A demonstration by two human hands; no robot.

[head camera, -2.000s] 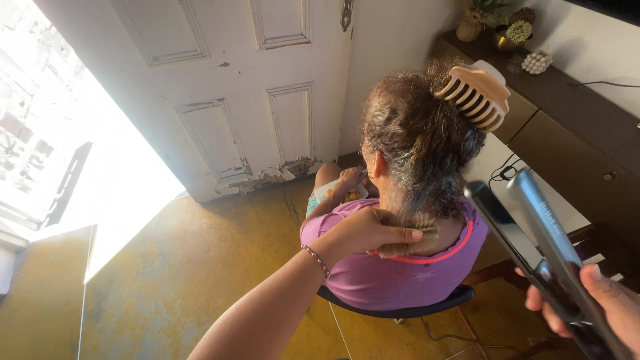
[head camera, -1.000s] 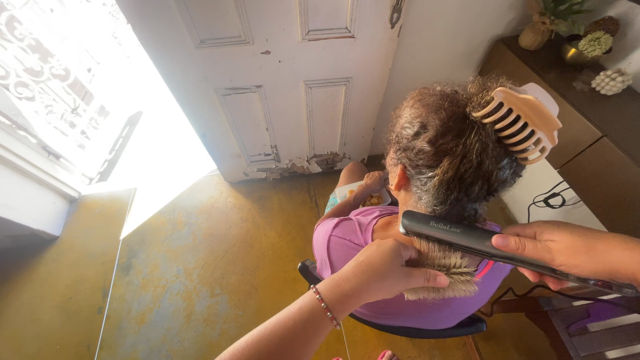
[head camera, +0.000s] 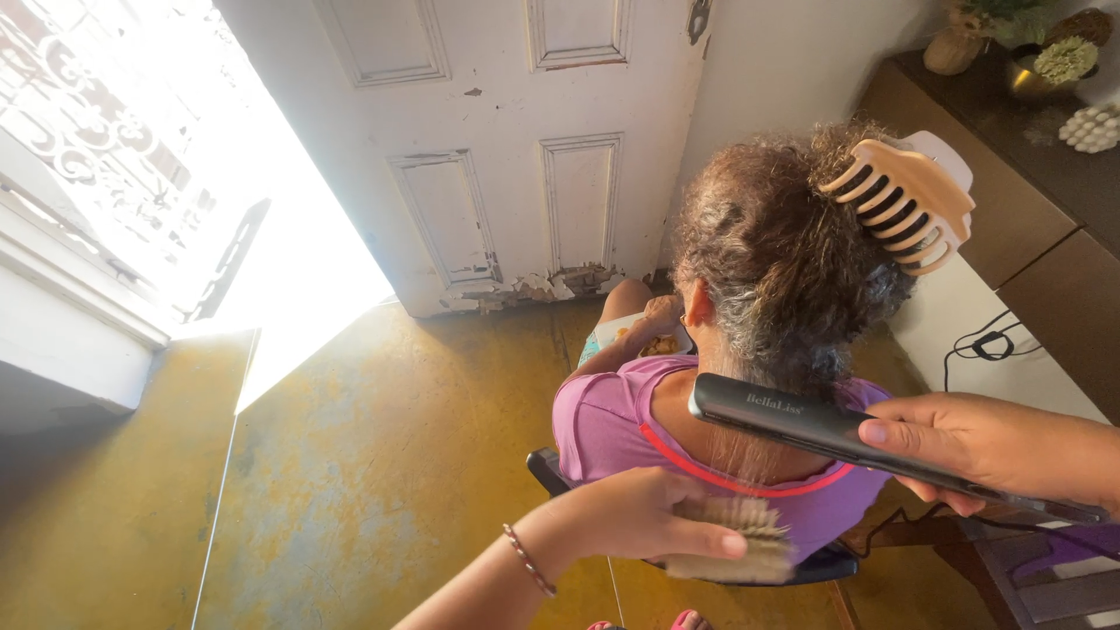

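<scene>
A seated person in a purple shirt (head camera: 604, 420) has their back to me. My right hand (head camera: 954, 446) grips a black BellaLiss hair straightener (head camera: 787, 416), which lies across a thin section of hair (head camera: 744, 451) at the nape; its plates look pressed together. Just below, my left hand (head camera: 647, 525) holds a round brush with pale bristles (head camera: 744, 538), slightly blurred, at the ends of that section. A beige claw clip (head camera: 910, 206) holds the rest of the hair (head camera: 770, 236) up on the head.
The person holds a white container of food (head camera: 661, 344). A worn white door (head camera: 516, 175) stands ahead, with a bright opening at left. On the right are a dark cabinet (head camera: 971, 175) with ornaments, a black cable (head camera: 993, 346) and a wooden slatted piece (head camera: 1041, 569). The chair back (head camera: 818, 569) is below.
The straightener, held apart from the hair two seconds ago, came to the nape and is now across the hair section. The brush has moved lower, away from the neck.
</scene>
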